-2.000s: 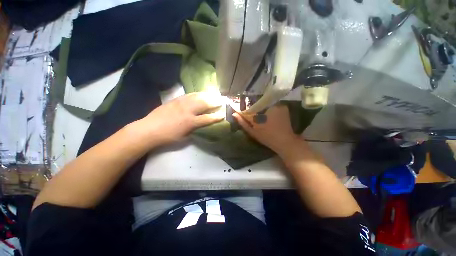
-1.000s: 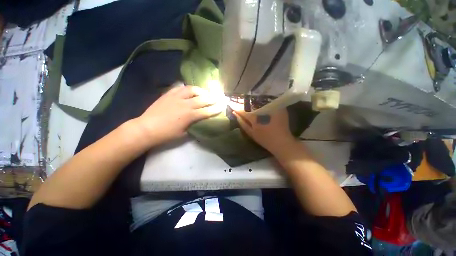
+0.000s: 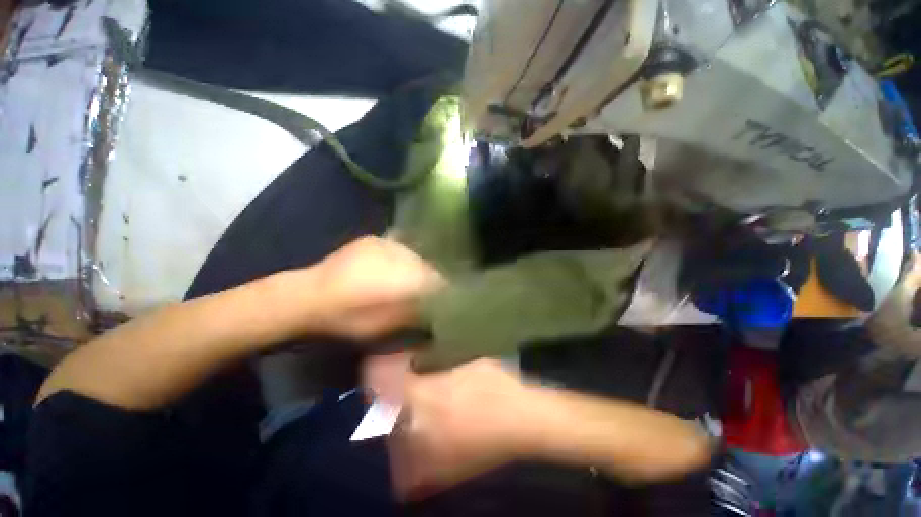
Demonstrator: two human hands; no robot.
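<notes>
The olive-green fabric piece [image 3: 525, 308] is pulled toward my body, off the needle area, and looks blurred. My left hand [image 3: 379, 288] is closed on its left edge. My right hand [image 3: 454, 414] is lower, in front of my shirt, blurred, with fingers at the fabric's lower edge; its exact hold is unclear. Black cloth [image 3: 293, 222] lies left of the green and more dark cloth shows behind it. A narrow olive strip [image 3: 343, 157] curves left across the table. The sewing machine head [image 3: 555, 61] stands above, its needle hidden.
A flat black panel [image 3: 303, 45] lies at the upper left on the white table [image 3: 151, 212]. A worn taped extension [image 3: 45, 172] is at the far left. Dark scraps, a bright blue item [image 3: 757, 301] and a red stool [image 3: 755, 399] are at the right. Another person's arm [image 3: 899, 318] shows there.
Both hands have left the needle and moved down toward my body, drawing the green fabric with them. The strip has shifted on the table. The camera view has also shifted.
</notes>
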